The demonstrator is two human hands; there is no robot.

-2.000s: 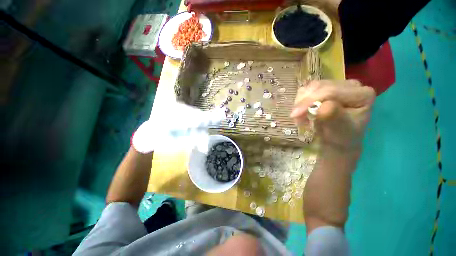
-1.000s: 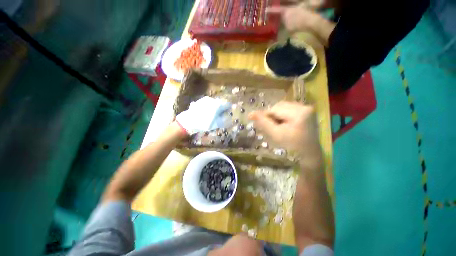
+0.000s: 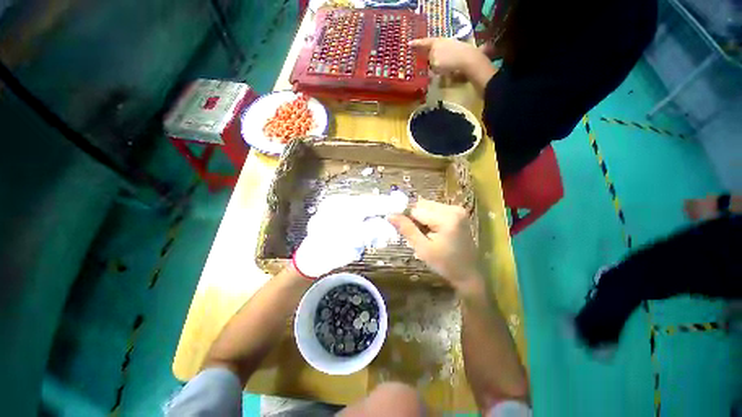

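My left hand [image 3: 346, 230], in a white knitted glove with a red cuff edge, is over the brown cardboard carton tray [image 3: 281, 191]. My bare right hand [image 3: 435, 236] meets it over the tray's right half, fingertips touching or nearly touching. Any small part between the fingertips is too small and blurred to tell. Small pale discs and dark pieces lie scattered on the tray's ribbed bottom, partly hidden by my hands. The white bucket [image 3: 306, 346] nearest me holds dark round parts. Pale rings [image 3: 423, 334] lie loose on the table right of it.
A white dish [image 3: 254, 134] holds orange parts at upper left. A round tub [image 3: 476, 144] holds black parts at upper right. Beyond is a red tray [image 3: 358, 84] with rows of small parts, touched by a person's hand. Another person's dark-clothed limb shows far right. Stools flank the table.
Both hands have come together over the carton, from apart earlier. The view has shifted, so the red tray now shows whole and a second person appears at the right.
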